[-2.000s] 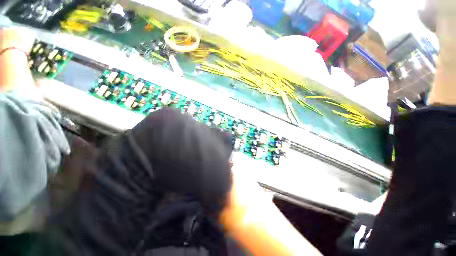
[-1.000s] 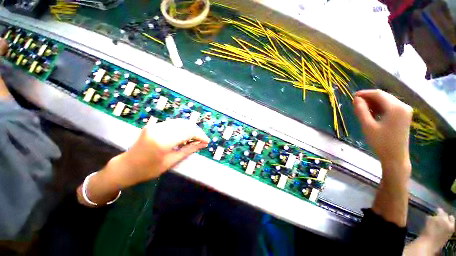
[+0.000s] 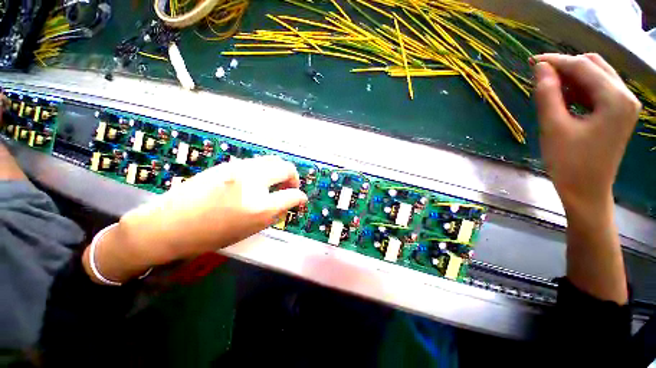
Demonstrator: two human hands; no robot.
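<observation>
A green circuit board panel [image 3: 147, 154] with pale yellow and white transformers lies in the metal-railed conveyor. Thin yellow wires lie across its small boards at the right end. My left hand [image 3: 208, 205], with a white bracelet, is over the middle of the panel, fingertips close together at the parts; whether they hold a wire is hidden. My right hand [image 3: 586, 118] is raised over the green bench at the right end of the yellow wire pile [image 3: 431, 43], thumb and forefinger tips touching. Whether a wire is pinched there cannot be told.
The conveyor rail [image 3: 338, 136] runs between panel and bench. A tape roll [image 3: 185, 13], a white tube [image 3: 181, 66] and small black components [image 3: 147, 39] lie behind it. Another panel [image 3: 29, 122] is at far left, beside another person's grey sleeve [image 3: 36, 244].
The view has shifted. My left fingertips are slightly further right along the panel. My right hand is higher, nearer the wire pile's upper right. The other hand at lower right is out of view.
</observation>
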